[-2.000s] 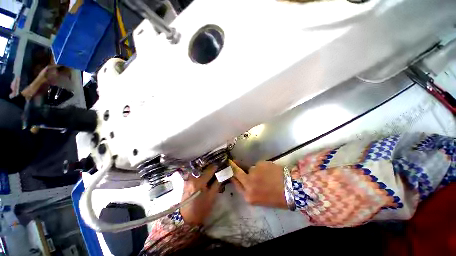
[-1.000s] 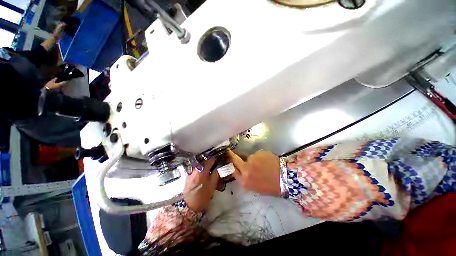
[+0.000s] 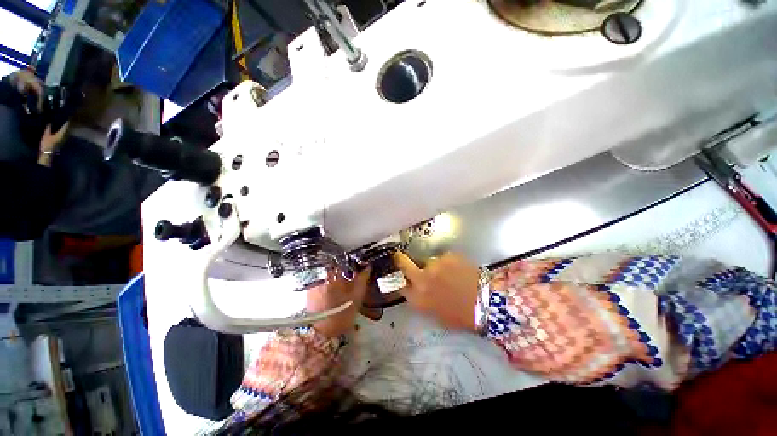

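A dark workpiece point(image 3: 376, 294) lies at the needle area under the white sewing machine head point(image 3: 341, 153), mostly hidden by fingers and metal parts. A small white tab point(image 3: 391, 282) shows on it between my hands. My right hand point(image 3: 445, 289) has its fingertips pressed on the workpiece from the right. My left hand point(image 3: 335, 308) holds it from the left, partly behind the pale curved guard point(image 3: 273, 323). The presser foot itself cannot be made out clearly.
A black flat panel point(image 3: 203, 368) lies at the table's left, beside a blue bin point(image 3: 136, 358). Another blue bin point(image 3: 170, 47) stands at the upper left. A person point(image 3: 30, 170) handles a dark piece there. Red-and-dark-handled snips point(image 3: 747, 194) lie at the right.
The view has shifted, so the machine head sits further right and more of the black panel shows. Both hands stay at the workpiece. The other person's hands have moved.
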